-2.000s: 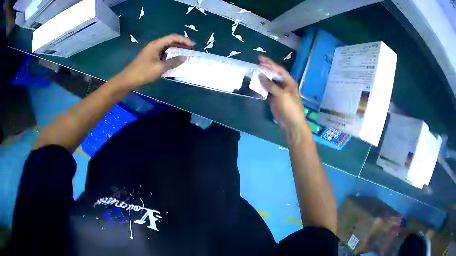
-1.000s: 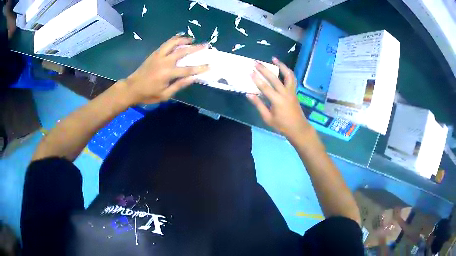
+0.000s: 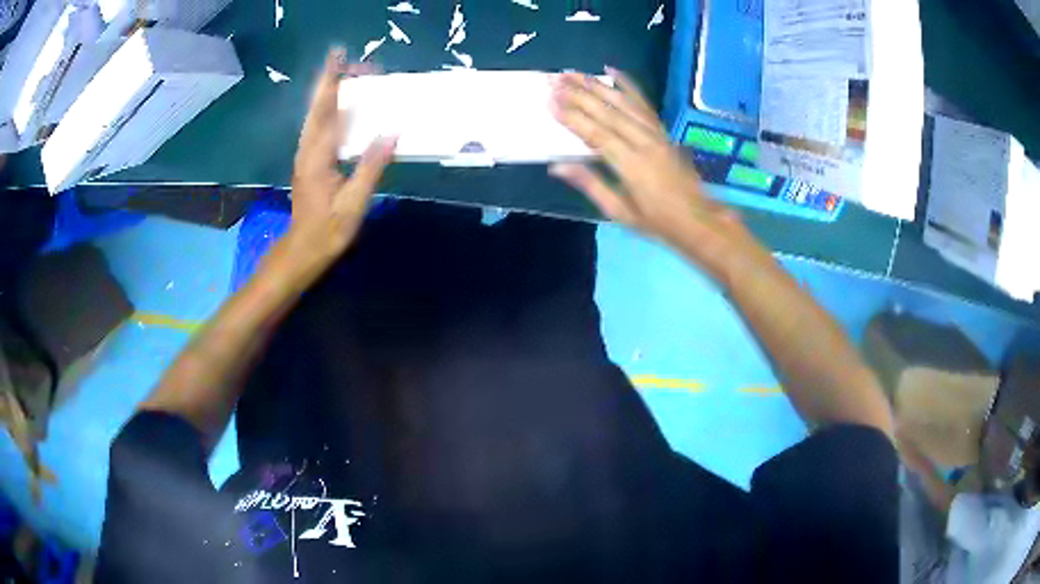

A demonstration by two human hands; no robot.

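A white retail box (image 3: 468,112) lies on the green bench in front of me, its long narrow white side facing up. A small dark notch shows at the middle of its near edge. My left hand (image 3: 333,160) holds the box's left end, thumb at the near corner and fingers at the far side. My right hand (image 3: 627,148) holds the right end, with fingers over the top and thumb at the near edge. The underside of the box is hidden.
White cartons (image 3: 137,97) lean at the left. A blue digital scale (image 3: 747,171) with green displays stands at the right, bearing a printed white carton (image 3: 810,97). Another carton (image 3: 969,188) is farther right. White scraps (image 3: 458,25) lie behind the box. Brown cartons (image 3: 941,399) are at the lower right.
The open end with its loose flap and dark gap now shows as a closed white face. My left hand has shifted to the box's left end. The view has turned, levelling the bench edge.
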